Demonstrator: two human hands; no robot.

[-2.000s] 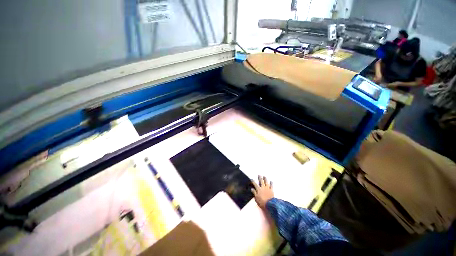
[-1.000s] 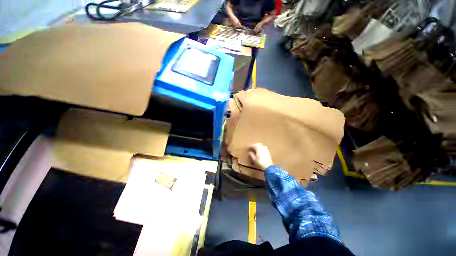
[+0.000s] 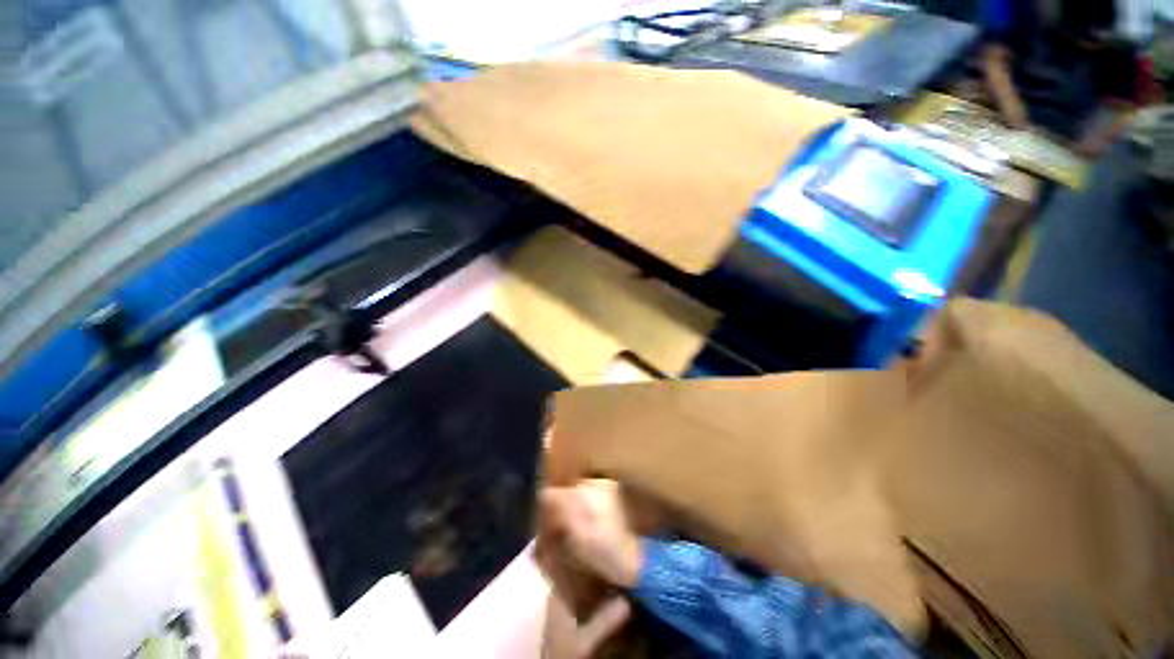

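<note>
My right hand (image 3: 592, 534), in a blue sleeve, is closed on the left edge of a brown sheet panel (image 3: 773, 451). The panel is raised and bent, spanning from the hand to the stack at the right. The black opening (image 3: 412, 451) in the pale template board (image 3: 290, 521) lies left of the hand, with no panel in it. A blurred skin-toned or brown patch shows just below the hand; I cannot tell what it is. My left hand cannot be made out.
A tan panel (image 3: 586, 309) lies beyond the opening. A large tan sheet (image 3: 644, 142) drapes over the machine by the blue control panel (image 3: 875, 200). The laser head (image 3: 348, 335) sits on the gantry, upper left. The stack of brown sheets (image 3: 1056, 515) is at right. A person's arms show top right.
My right hand went from the template to the right-hand stack, and is now back near the opening gripping a brown panel. A tan panel appeared beyond the opening. The view swung right, then partly back.
</note>
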